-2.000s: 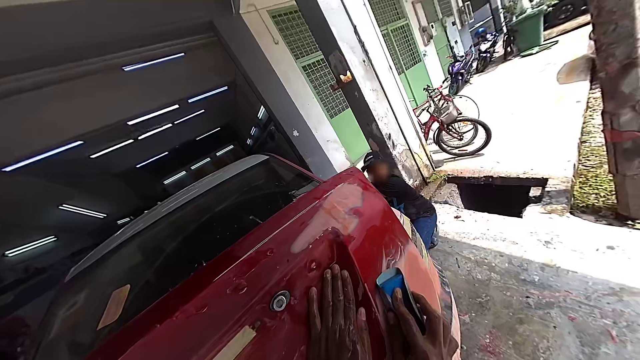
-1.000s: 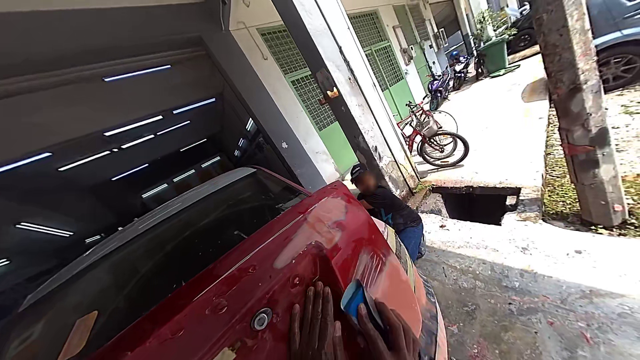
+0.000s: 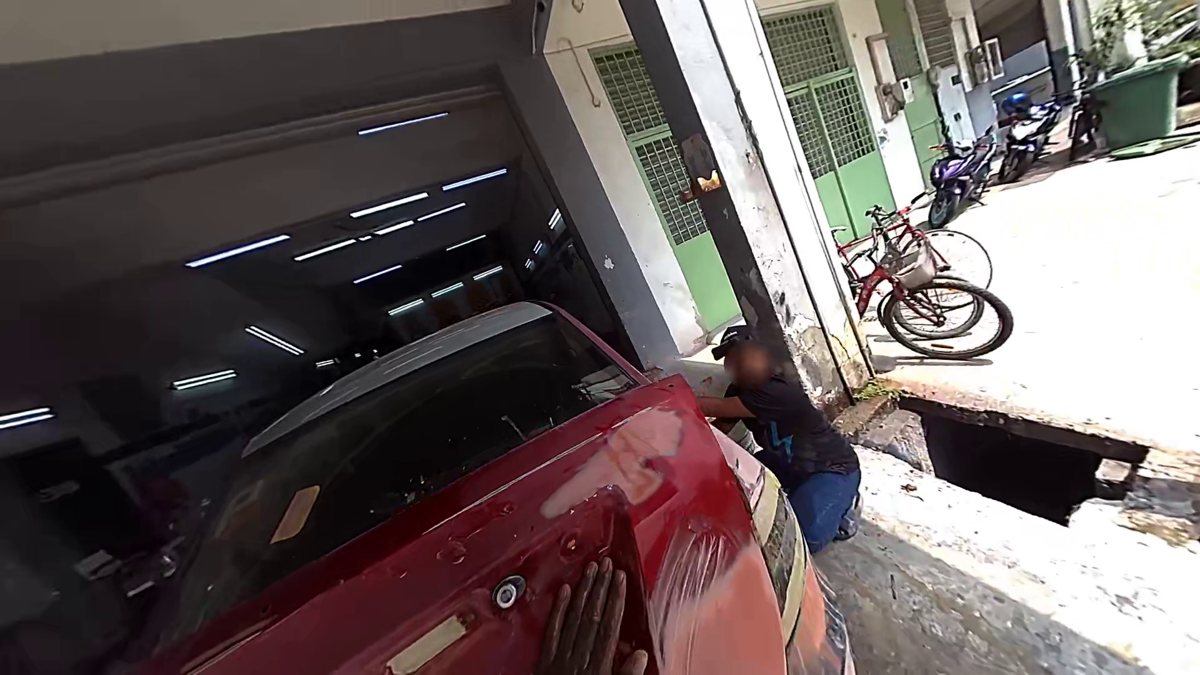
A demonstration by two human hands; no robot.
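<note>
My left hand (image 3: 586,619) lies flat on the red trunk lid (image 3: 525,544) of a car, fingers pointing up the panel, just right of the round lock cylinder (image 3: 508,592). A fingertip (image 3: 636,662) shows at the bottom edge beside it; whose finger it is cannot be told. My right hand and the blue pad are out of view. Right of the hand, the rear corner panel has a scuffed, salmon-coloured patch (image 3: 727,600). Another sanded patch (image 3: 623,459) lies higher up. A strip of masking tape (image 3: 427,645) sticks to the lid left of the lock.
A person (image 3: 797,441) in dark clothes crouches at the car's far side, an arm against it. Beyond are a pillar (image 3: 750,187), an uncovered drain opening (image 3: 1012,459) in the concrete, bicycles (image 3: 928,291), motorcycles (image 3: 961,173) and a green bin (image 3: 1139,103). The rear window (image 3: 403,450) slopes up at left.
My right hand, earlier on the corner panel with a blue pad, has gone out of view. My left hand remains on the lid and shows lower in the picture.
</note>
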